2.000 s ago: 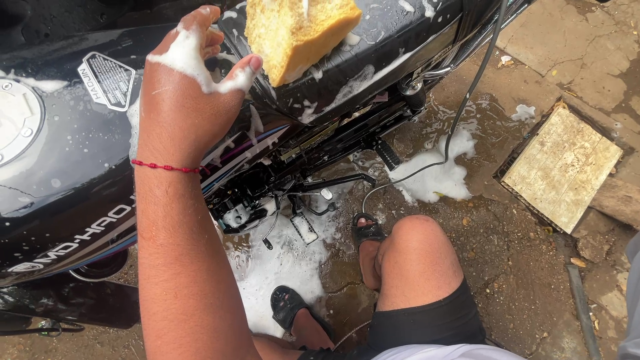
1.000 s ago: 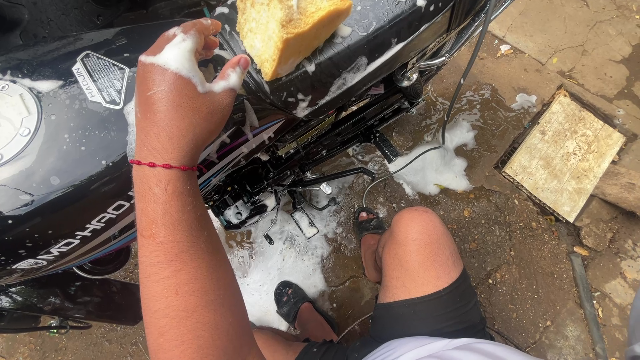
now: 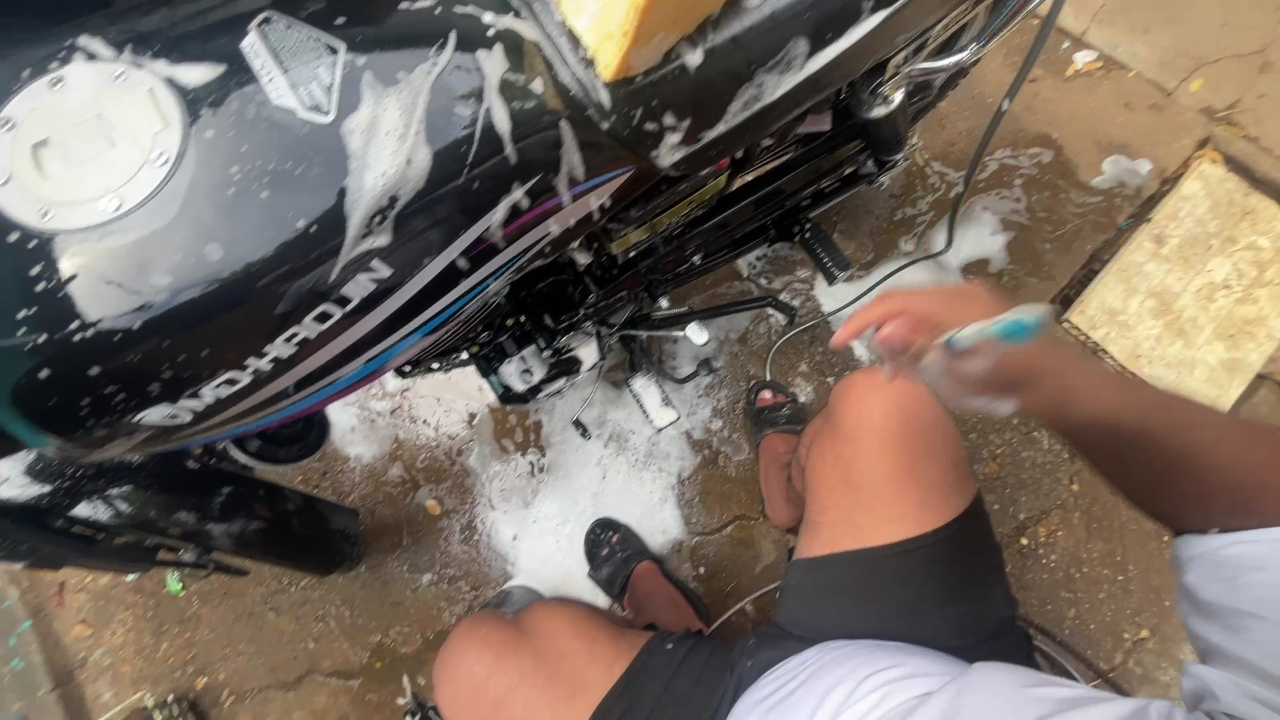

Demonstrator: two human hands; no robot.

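Observation:
My right hand (image 3: 930,345), blurred, is closed around a white-and-teal handle (image 3: 1000,328) above my bent knee; what sort of tool it is, I cannot tell. My left hand is out of view. A black motorcycle fuel tank (image 3: 300,215) with coloured stripes and lettering fills the upper left, streaked with soap foam (image 3: 390,150). A yellow sponge (image 3: 635,35) rests on the black seat (image 3: 760,85), cut off by the top edge. Below the tank, the engine parts and a foot pedal (image 3: 652,398) are partly foamy.
Foam (image 3: 590,480) lies on the wet ground around my sandals. A dark cable or hose (image 3: 970,190) runs from the top down beside my foot. A pale square slab (image 3: 1185,285) lies at the right. Black footrests (image 3: 823,252) stick out from the motorcycle.
My left hand, seen beside the sponge on the motorcycle earlier, has left the view. My right hand has come into view with the white-and-teal handle in it.

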